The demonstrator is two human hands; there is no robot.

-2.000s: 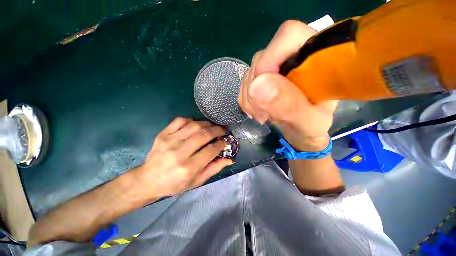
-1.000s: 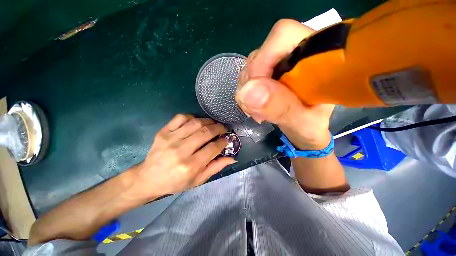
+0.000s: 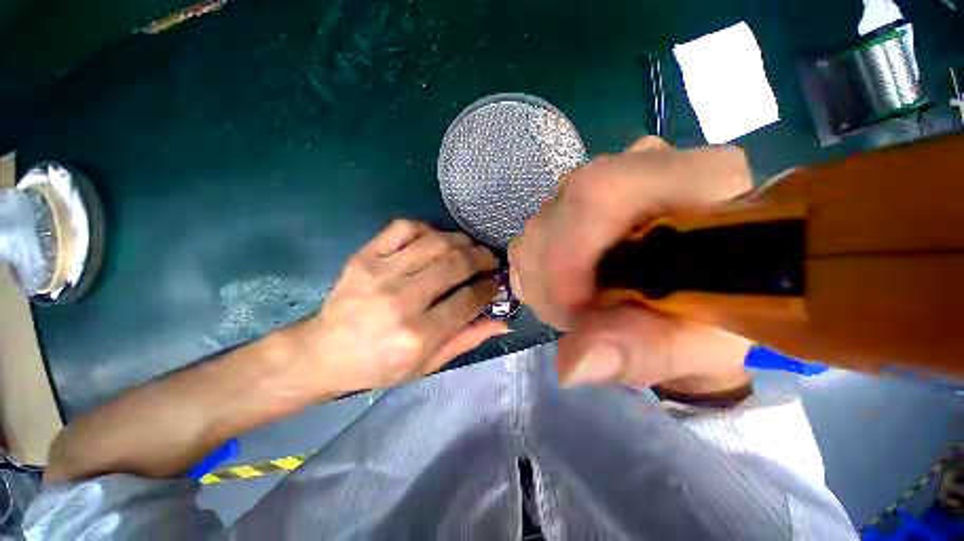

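Observation:
My left hand holds a small round unit at the bench's near edge, fingers on its left side. My right hand is closed around the nose end of the large orange electric screwdriver, which reaches in from the right. The driver's tip is hidden behind my right hand, so contact with the unit cannot be seen. The grey dotted screw tray lies flat just beyond both hands, with small bright specks on its right part.
On the green bench lie thin dark tweezers, a white paper sheet and a solder wire spool at right. A round tape roll with clear plastic is at far left.
My right hand and the screwdriver have moved down and nearer, over the unit's right side. The tweezers, whole paper and spool have come into view. My left hand still holds the unit.

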